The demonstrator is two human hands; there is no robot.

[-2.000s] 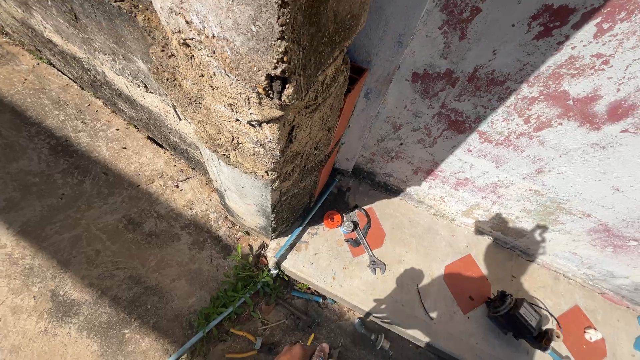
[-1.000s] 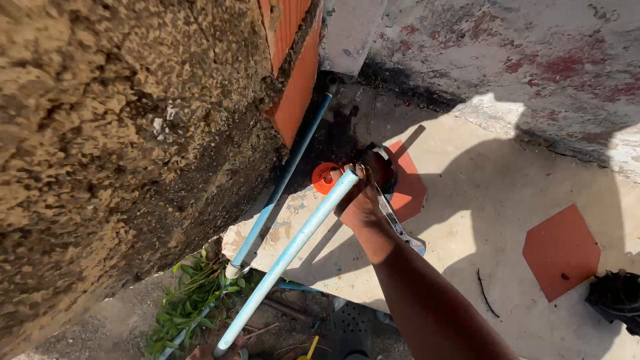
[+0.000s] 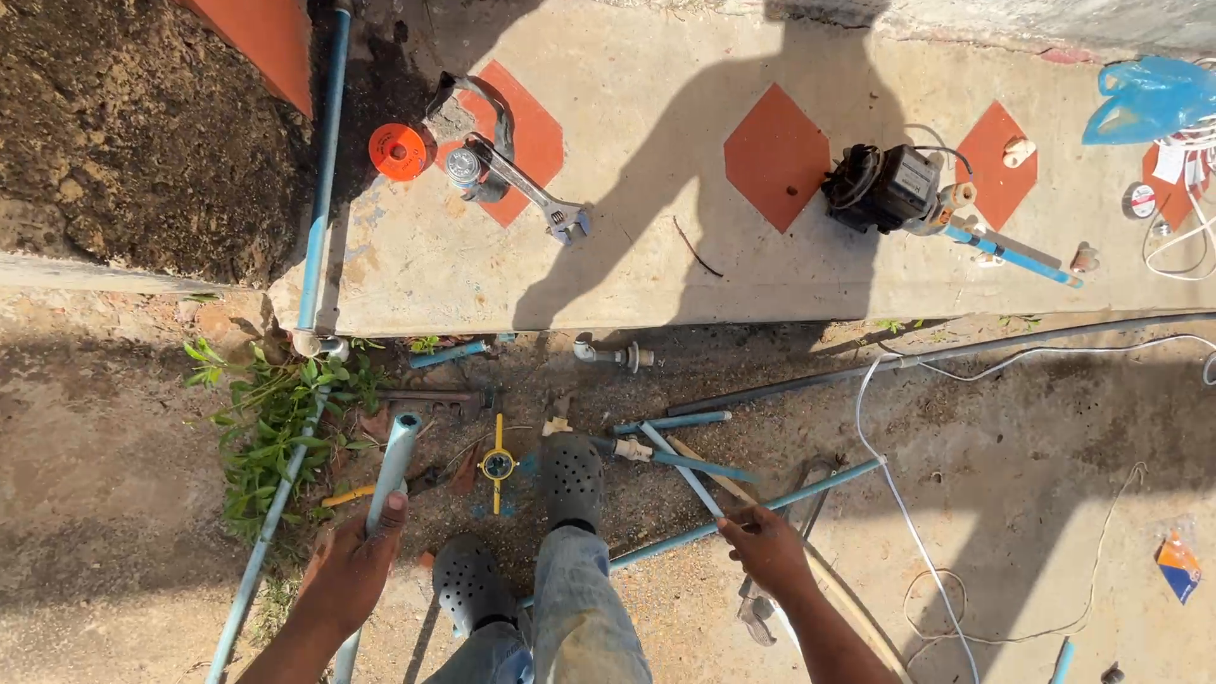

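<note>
My left hand [image 3: 353,570] is closed around a light blue PVC pipe [image 3: 393,461], whose open end points up and away from me. My right hand [image 3: 768,551] is low at the right, its fingertips at the near end of a thin light blue pipe [image 3: 686,475] that lies across other pieces; whether it grips that pipe is unclear. A yellow pipe-threading die with handles [image 3: 498,464] lies between the left hand and my shoes. Up on the concrete ledge, an adjustable wrench [image 3: 532,190] rests by an orange tape spool [image 3: 397,152].
An electric pump [image 3: 883,188] with a blue pipe stub sits on the ledge [image 3: 627,275]. A fixed blue pipe [image 3: 325,180] runs past the rough pillar to weeds [image 3: 271,437]. A PVC elbow fitting [image 3: 608,354], white cable [image 3: 898,484] and a blue plastic bag [image 3: 1145,100] lie about.
My right arm was over the ledge near the wrench and spool; it is now down at the right among the pipes. The view has shifted right and down.
</note>
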